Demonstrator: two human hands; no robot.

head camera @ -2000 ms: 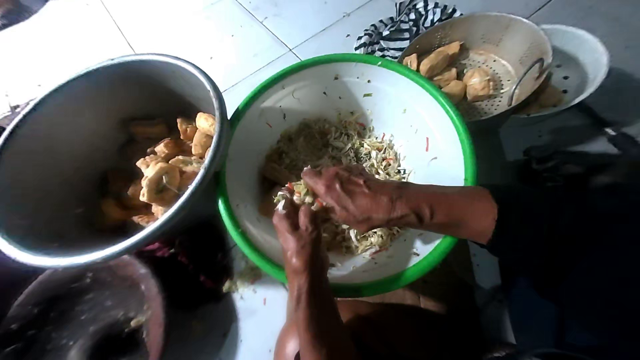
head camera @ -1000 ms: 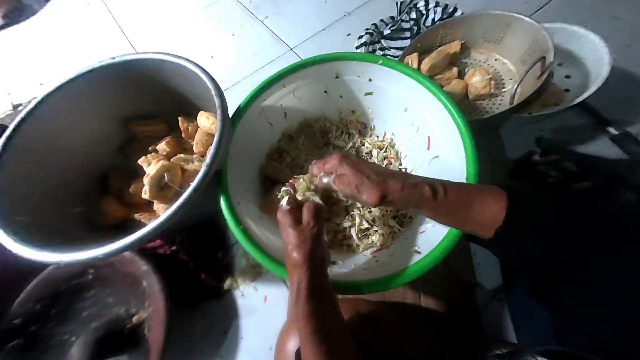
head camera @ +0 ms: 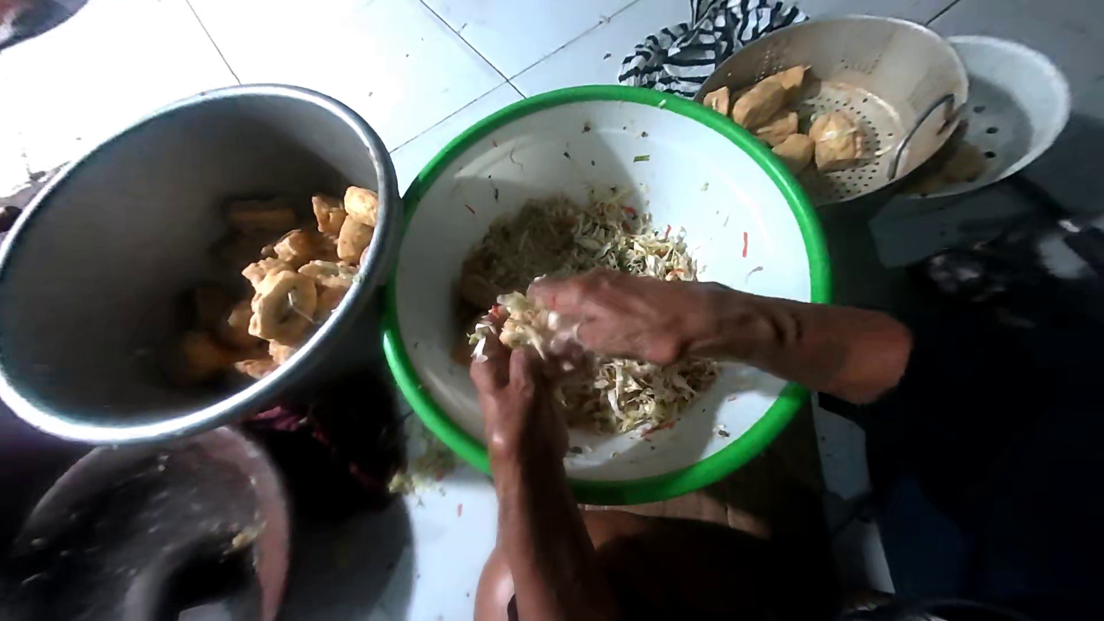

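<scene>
A white plastic basin with a green rim (head camera: 819,259) holds shredded cabbage with bits of carrot (head camera: 638,397). Over it, my left hand (head camera: 517,379) holds a piece of fried tofu (head camera: 522,323) topped with shredded vegetables; part of the piece is hidden by fingers. My right hand (head camera: 621,315) reaches in from the right, its fingers against the tofu and the shreds. Whether the right fingers grip anything is blurred. To the left, a deep metal pot (head camera: 112,198) contains several fried tofu pieces (head camera: 285,306).
At the upper right, a metal colander (head camera: 914,69) with several fried tofu pieces overlaps a pale perforated bowl (head camera: 1026,78). Behind the basin lies a black-and-white striped cloth (head camera: 681,52). A reddish round vessel (head camera: 267,517) stands at the lower left, and scraps dot the tiled floor (head camera: 336,43).
Both hands stay together over the basin, with small shifts of the right hand's fingers at the tofu. The containers have not plainly changed.
</scene>
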